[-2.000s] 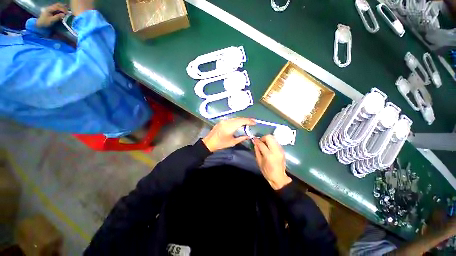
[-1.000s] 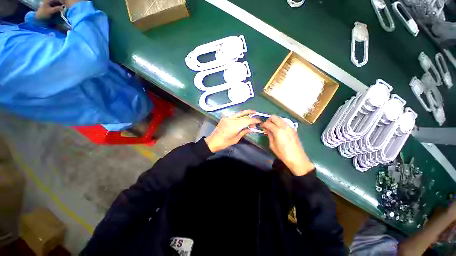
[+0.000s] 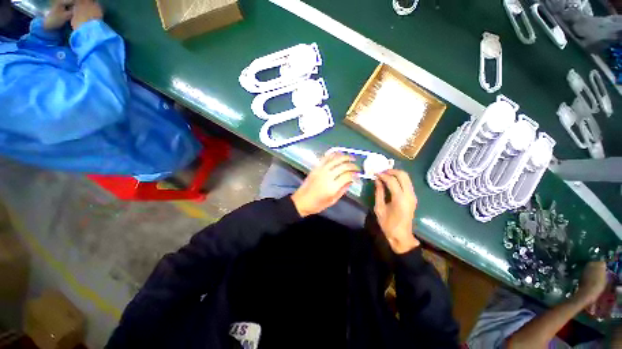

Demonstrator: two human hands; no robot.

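A white plastic frame lies at the near bench edge, its round disc end pointing right. My left hand is shut on the loop end of the frame, fingers over its opening. My right hand is at the disc end, its fingertips touching the near side of the frame. Whether a small piece is between the right fingertips cannot be seen. An open carton of pale thin pieces sits just beyond the hands.
Three overlapping piles of frames lie beyond my left hand. Nested stacks of frames and a heap of small metal parts lie to the right. Loose frames lie farther back. A person in blue is at left; another person's arm reaches in at lower right.
The frame's disc end shows again between my hands. My right hand has moved from the loop opening toward the disc end. The other person's arm at lower right reaches farther in.
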